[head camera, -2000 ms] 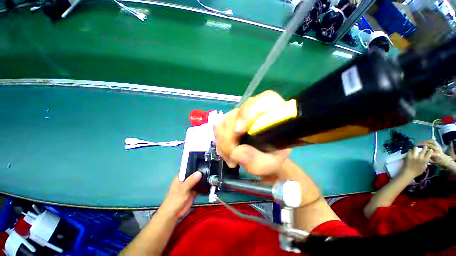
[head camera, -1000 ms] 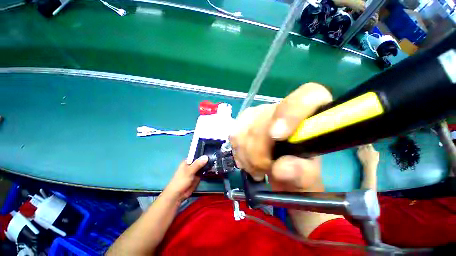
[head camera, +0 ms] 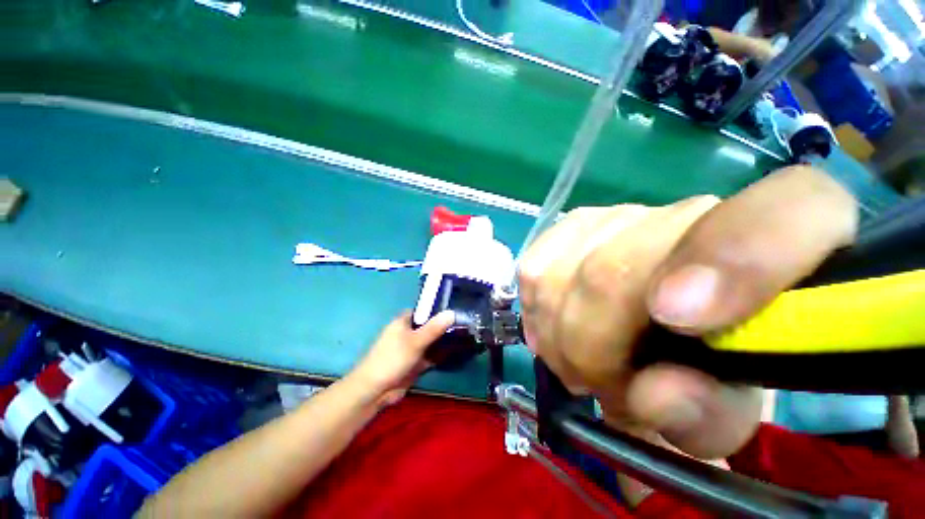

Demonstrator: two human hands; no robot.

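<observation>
A dome camera with a white housing (head camera: 469,255) and a red end piece (head camera: 449,221) lies on the blue-green worktop (head camera: 203,243). Its white pigtail cable (head camera: 355,261) trails to the left. My left hand (head camera: 403,355) holds the camera by its black lower end, thumb on top. My right hand (head camera: 669,304) grips the black electric screwdriver with its yellow panel (head camera: 832,319), large and close to the lens. The metal screw-feed nose (head camera: 499,326) is at the camera's black part. The bit tip and any screw are too small to tell.
A green conveyor belt (head camera: 385,112) with metal rails runs behind the worktop. Black camera parts (head camera: 700,76) and another person's arm (head camera: 745,46) are at the upper right. A blue crate (head camera: 122,476) with white-and-black cameras is at lower left. A grey tube (head camera: 598,122) rises beside my right hand.
The view has shifted, so the camera and my left hand appear farther right. My right hand and the screwdriver look larger and closer. The nose remains at the camera's black part.
</observation>
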